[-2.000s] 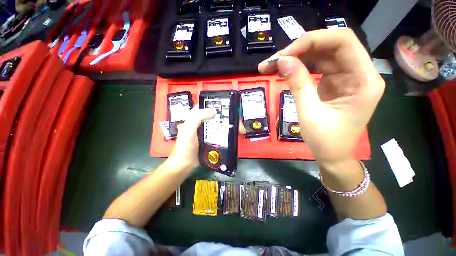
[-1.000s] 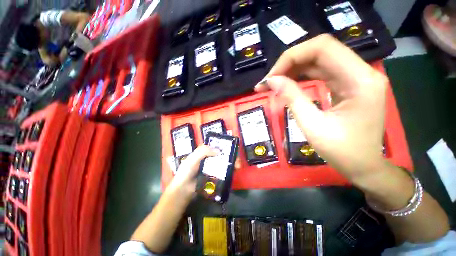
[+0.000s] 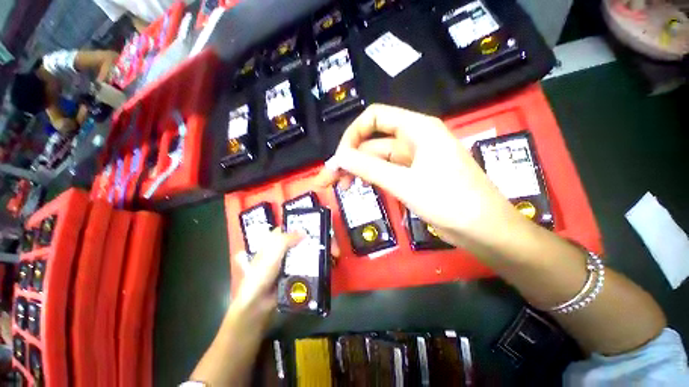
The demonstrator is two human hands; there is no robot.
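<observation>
My left hand (image 3: 261,266) holds a black handset (image 3: 306,261) upright above the red tray's front edge, its white label and gold round facing me. My right hand (image 3: 431,170) is raised over the red tray (image 3: 483,268), thumb and forefinger pinched together. A small pale bit shows at the fingertips, too blurred to name. Several handsets lie in the red tray, one of them (image 3: 364,215) just right of the held one. A row of flat dark brown batteries (image 3: 385,363) with a yellow block (image 3: 313,363) lies on the mat at the bottom edge, cut off.
The black tray (image 3: 423,98) behind holds several handsets and a white slip (image 3: 393,54). Stacked red trays (image 3: 106,295) stand at left. A black pack (image 3: 529,340) and paper slip (image 3: 661,234) lie at right. A pinkish fan base (image 3: 650,29) is upper right; a person (image 3: 72,83) is upper left.
The view has swung left and tilted. My right hand has moved left, nearer the held handset, fingertips still pinched. My left hand still holds the handset, now more upright.
</observation>
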